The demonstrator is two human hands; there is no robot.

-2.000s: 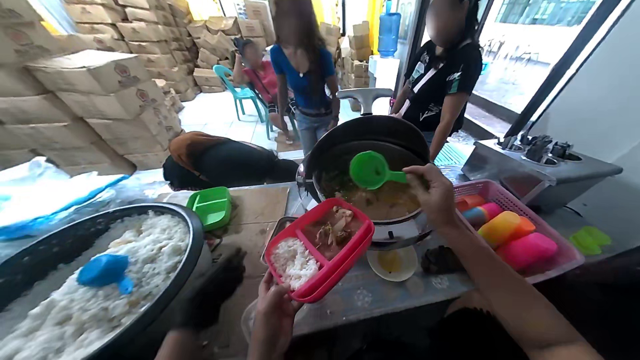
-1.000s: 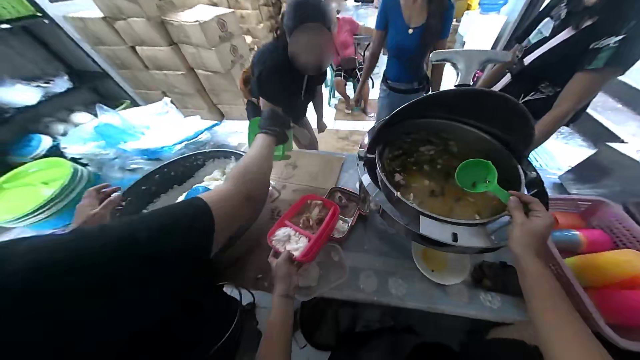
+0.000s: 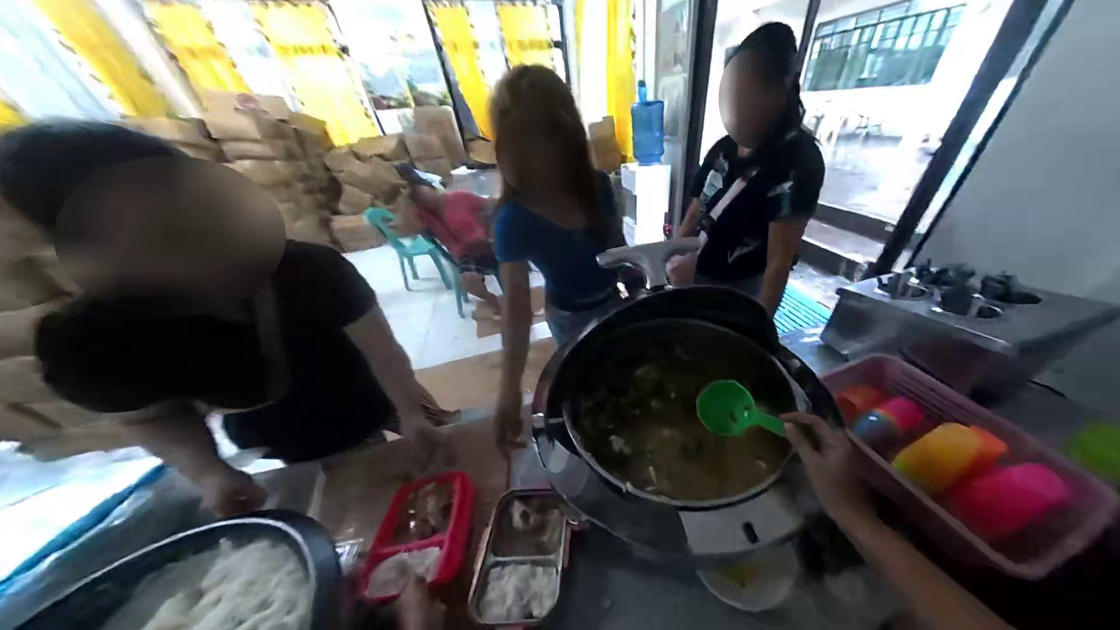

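Note:
My right hand [image 3: 822, 455] grips the handle of a green plastic ladle [image 3: 726, 408], whose bowl is over a large round pot of brothy food [image 3: 674, 472]. At the bottom, my blurred left hand [image 3: 418, 604] holds the near edge of a red divided food container [image 3: 461, 525], with meat in its far part and rice in its near part. Just right of that container is a metal divided food container [image 3: 560, 560] holding rice and other food. A dark tub of white rice [image 3: 236, 586] stands at the lower left.
A pink plastic basket [image 3: 971, 547] of colourful plastic items sits right of the pot, before a metal utensil holder [image 3: 1006, 328]. A small bowl [image 3: 752, 582] is below the pot. One person [image 3: 324, 350] leans over the table at left; others stand beyond the pot.
The view has swung noticeably. One second ago a co-worker's arm reached across from the left; it is out of view now. The ladle stays in my right hand over the pot.

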